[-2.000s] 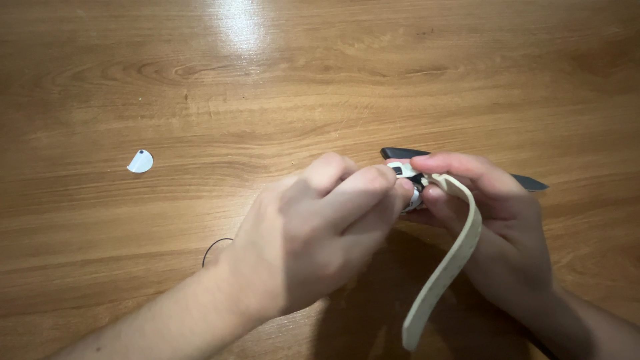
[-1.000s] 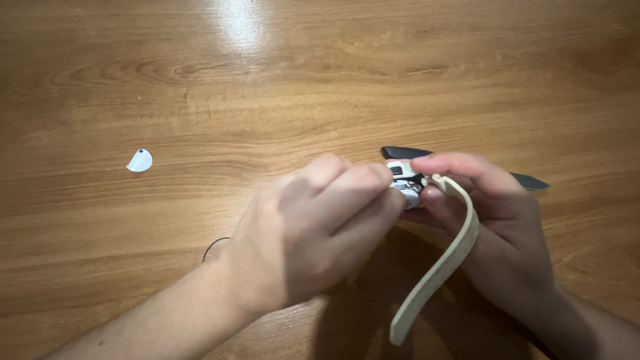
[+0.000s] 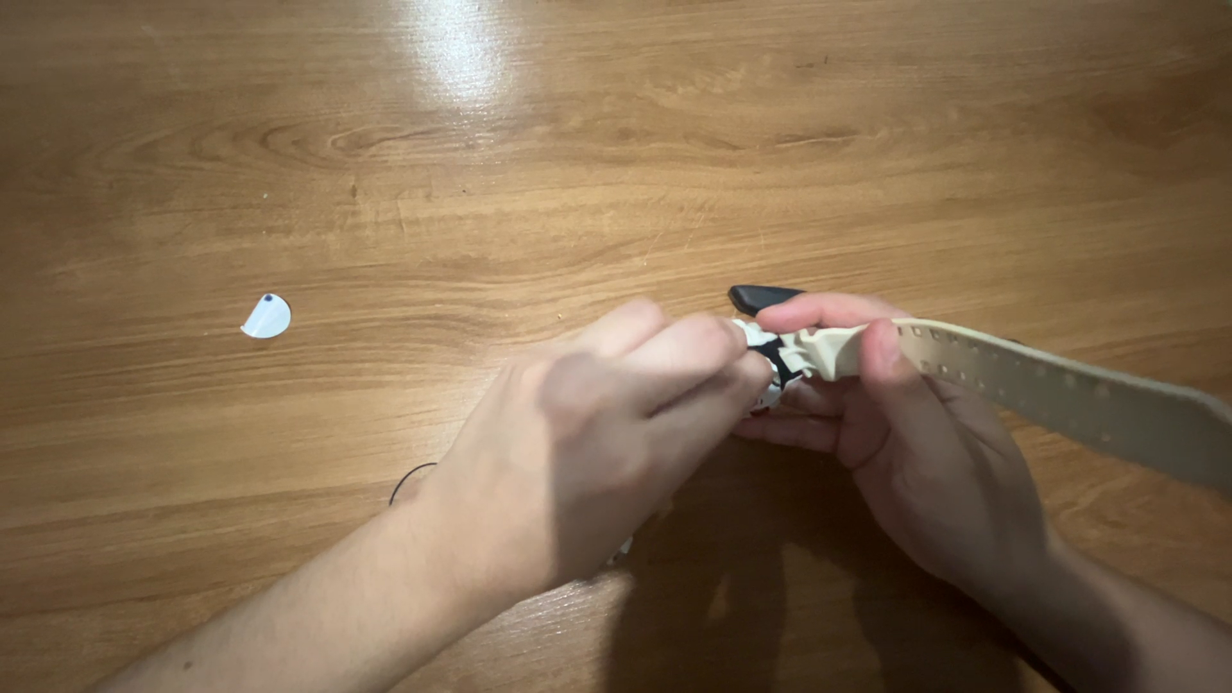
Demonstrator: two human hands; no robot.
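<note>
A cream perforated strap [image 3: 1039, 380] runs from a small black and white piece [image 3: 782, 361], perhaps a watch case, out to the right edge of the view. My right hand [image 3: 924, 433] pinches the strap between thumb and index finger near that piece. The fingers of my left hand [image 3: 635, 414] are closed on the piece's left side and hide much of it. Behind the right index finger shows the black handle [image 3: 760, 298] of a tool lying on the table; the rest of the tool is hidden.
On the wooden table [image 3: 481, 221], a small white disc-like piece with one straight edge [image 3: 267, 318] lies at the left. A thin dark curved line [image 3: 409, 476], like a wire or ring, shows beside my left wrist. Something small and pale [image 3: 622, 551] peeks out below my left hand.
The strap, which hung down toward the near edge, now stretches out to the right. My right thumb has moved up onto the strap. The tool's pointed dark end, seen before at the right, is now covered.
</note>
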